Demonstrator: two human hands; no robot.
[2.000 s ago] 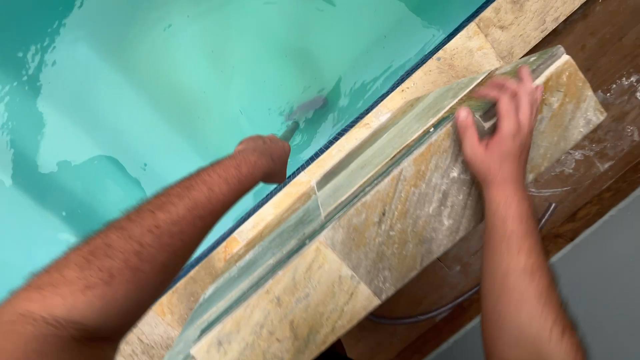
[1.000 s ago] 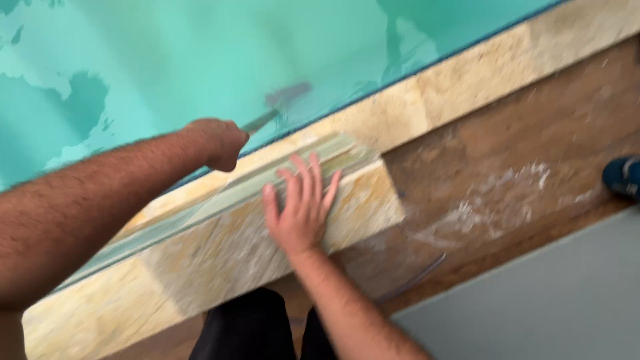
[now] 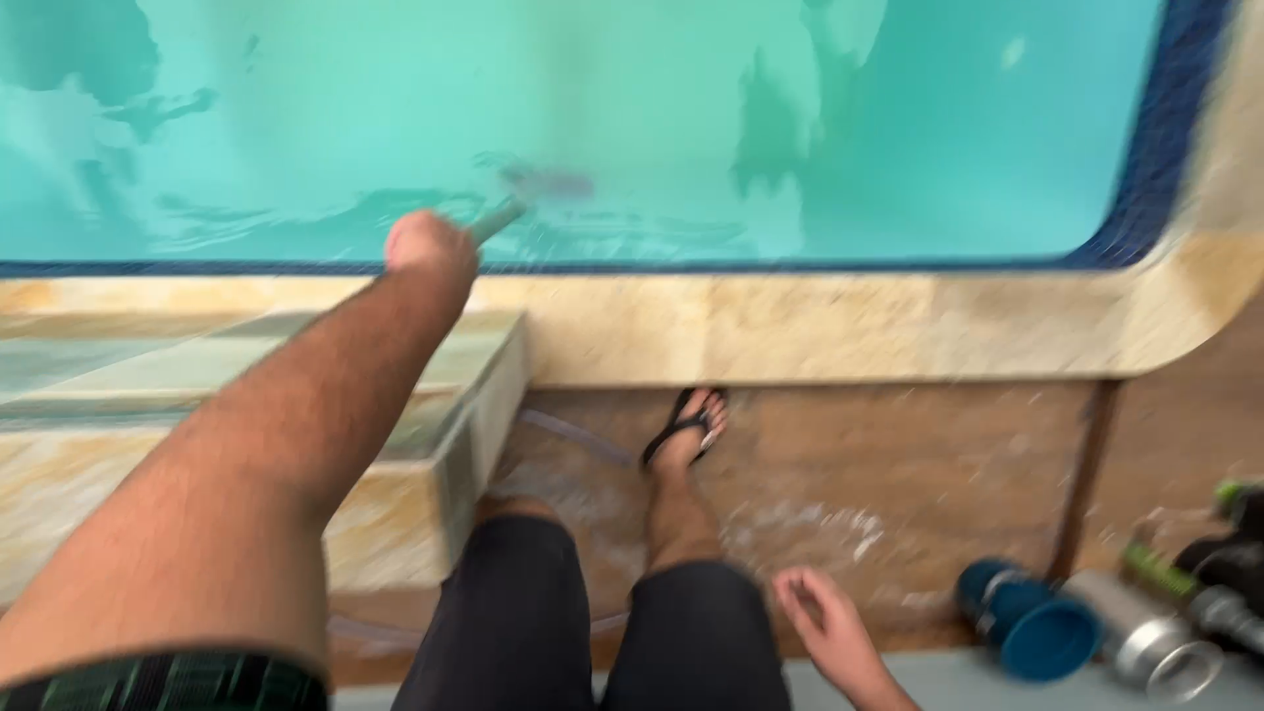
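Over the water by the pool's near edge, my left hand (image 3: 431, 245) is closed around the handle of a tool (image 3: 498, 219). The tool's blurred purplish head (image 3: 553, 184) lies in or just under the pool water (image 3: 652, 109); its kind cannot be told. Low in the view, my right hand (image 3: 818, 610) hangs beside my right knee, fingers loosely curled, holding nothing. Below my left forearm is a raised stone-tiled ledge (image 3: 385, 533) with greenish and yellowish slabs.
Pale stone coping (image 3: 820, 331) edges the pool and curves at the right corner. My sandaled foot (image 3: 691, 425) stands on brown flooring (image 3: 948, 464) with whitish marks. At lower right lie a blue cylindrical container (image 3: 1027, 622), a metal one (image 3: 1145, 632) and several dark and green objects.
My right hand has left the stone ledge, where it rested in both earlier frames, and now hangs low. My left hand still holds the tool at the water. The view has swung towards the right.
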